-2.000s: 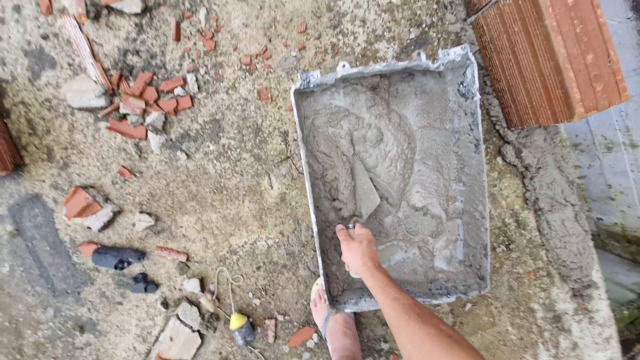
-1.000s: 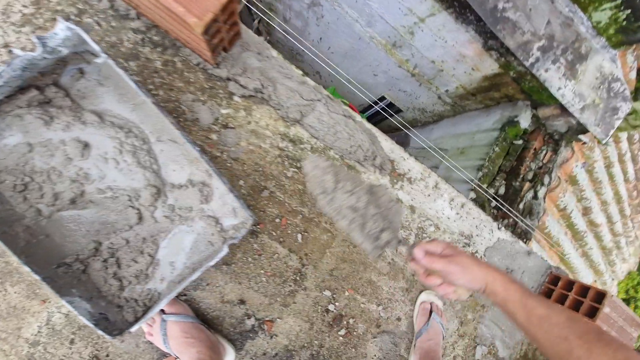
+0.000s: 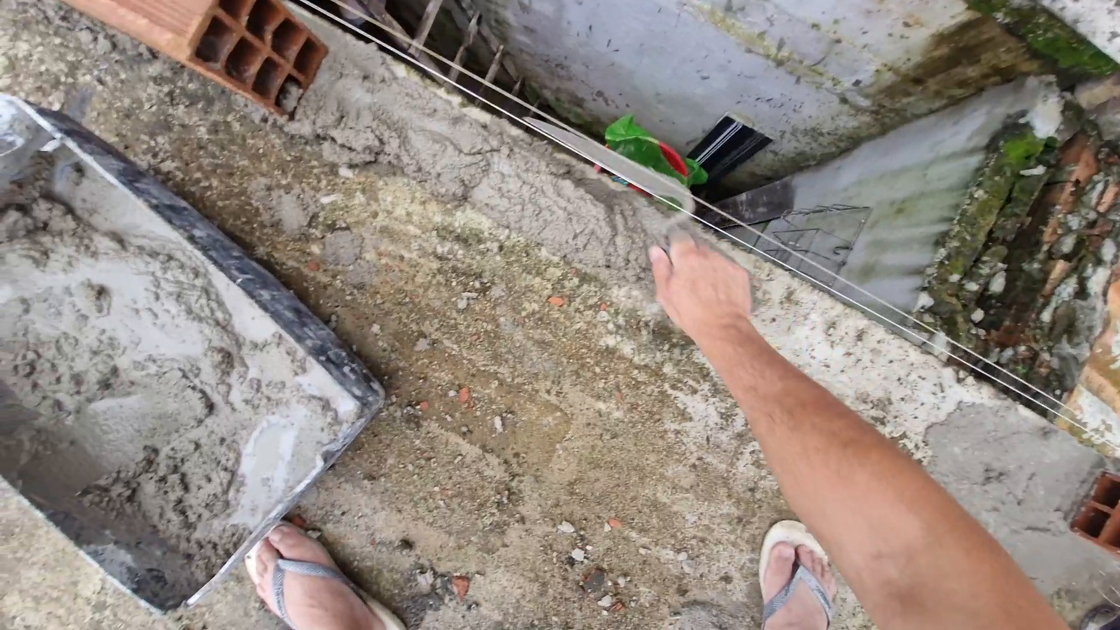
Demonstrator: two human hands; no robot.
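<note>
My right hand is closed around a mason's trowel, whose blade points up and left and looks tilted on edge. The blade lies along the outer edge of a bed of wet mortar on the ledge; the handle is mostly hidden by my fingers. At the left stands a plastic tub with wet mortar in it. A hollow clay brick sits at the upper end of the mortar bed. My left hand is not in view.
Two taut strings run along the ledge, beyond which is a drop with a green plastic item below. Another hollow brick is at the right edge, near a grey mortar patch. My sandaled feet stand on rough concrete.
The trowel was in the tub, then held over the concrete with a load of mortar. Now it is at the mortar bed by the strings. The view has swung right from the tub.
</note>
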